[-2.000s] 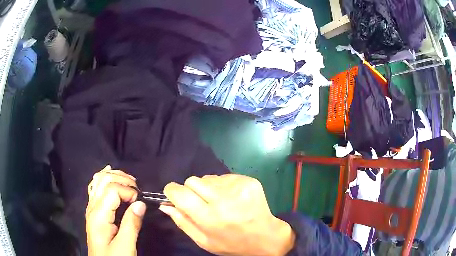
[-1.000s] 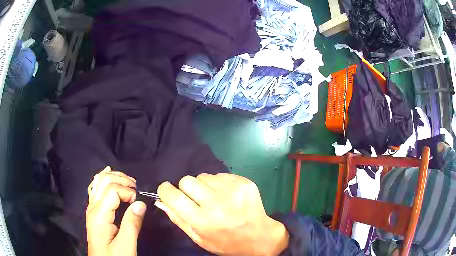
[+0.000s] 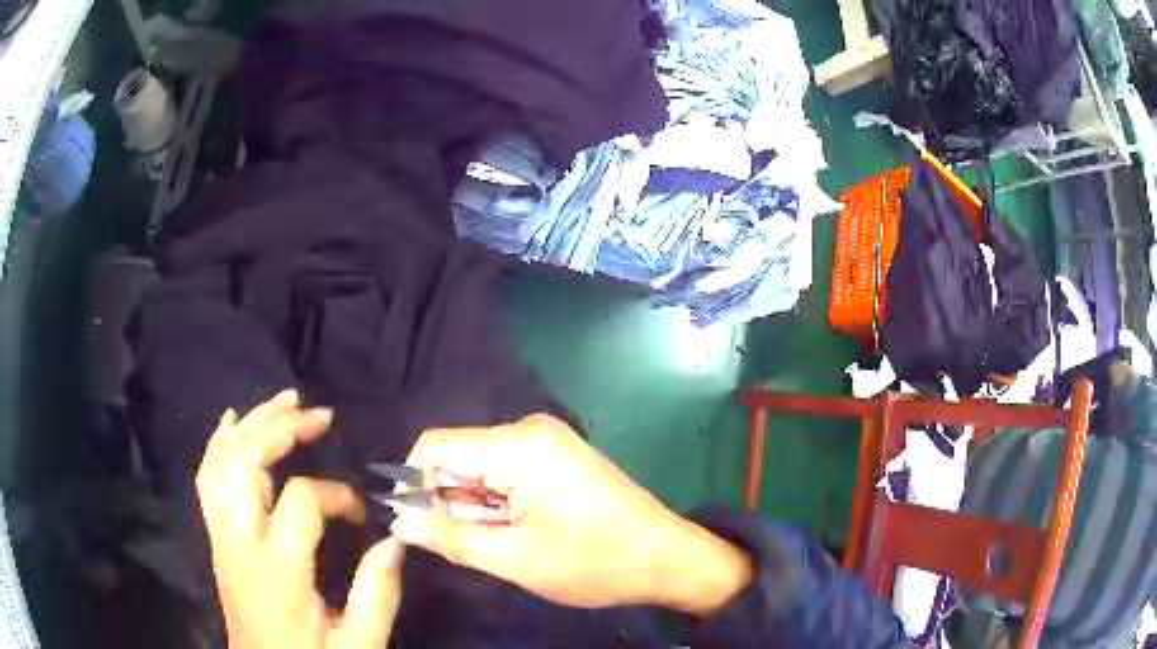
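Note:
The dark garment point(image 3: 254, 355) lies in folds across the left and centre, under both hands. My right hand point(image 3: 558, 514) holds small silver thread snips point(image 3: 472, 497), their two blade tips apart and pointing left towards my left hand. My left hand point(image 3: 286, 533) is over the lower part of the garment with its fingers apart. Its index fingertip and thumb are close to the blade tips with dark cloth behind them. No thread can be made out.
Purple-black cloth point(image 3: 444, 76) lies above the garment. A light blue and white cloth heap point(image 3: 711, 190) is beyond. An orange basket point(image 3: 867, 254) and reddish-brown chair point(image 3: 964, 545) stand right. Thread cones point(image 3: 146, 112) are upper left. A person in striped clothing point(image 3: 1078, 520) is behind the chair.
My left fingers have spread from their pinch and the thumb has moved right. The snips' blades have gone from closed to open, and more of the tool shows in my right hand.

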